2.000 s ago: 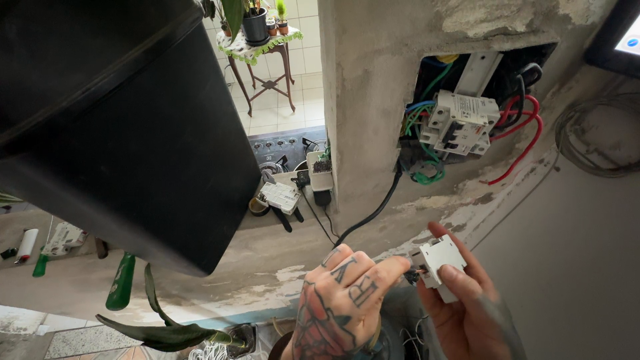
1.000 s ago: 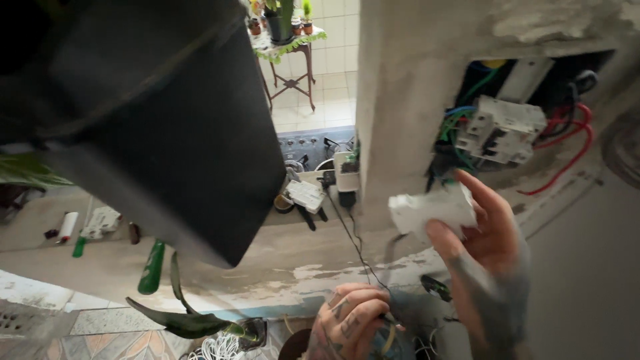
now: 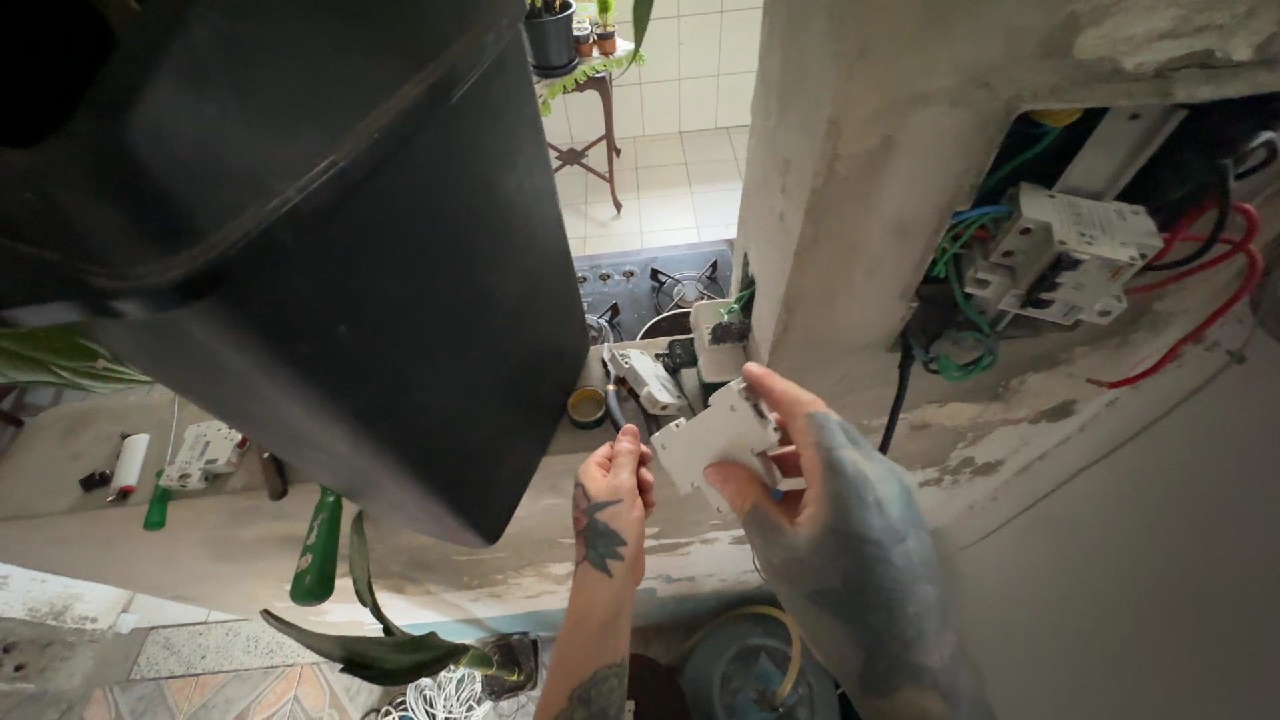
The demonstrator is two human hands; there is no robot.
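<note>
My right hand (image 3: 840, 520) grips a white plastic circuit breaker (image 3: 712, 440) between thumb and fingers, its flat side toward me. Just left of it, my left hand (image 3: 615, 490) is closed at the ledge, fingertips at a dark cable or tool shaft; what it holds cannot be made out. Behind my hands, another white breaker (image 3: 648, 380) lies on the ledge beside a small round tin (image 3: 587, 406) and a white box (image 3: 720, 335). At the right, white breakers (image 3: 1080, 250) hang in the open wall box, with green, blue, black and red wires (image 3: 1225, 310) around them.
A large black container (image 3: 400, 250) fills the upper left. On the ledge (image 3: 60, 450) lie a white breaker module (image 3: 204, 455), a white lighter (image 3: 128, 465) and green-handled tools (image 3: 318, 550). Beyond stands a stove (image 3: 650, 285). Below are a plant (image 3: 390, 650) and a blue water jug (image 3: 760, 665).
My right hand has moved with the breaker away from the wall box to the ledge. My left hand has risen from below to the ledge edge.
</note>
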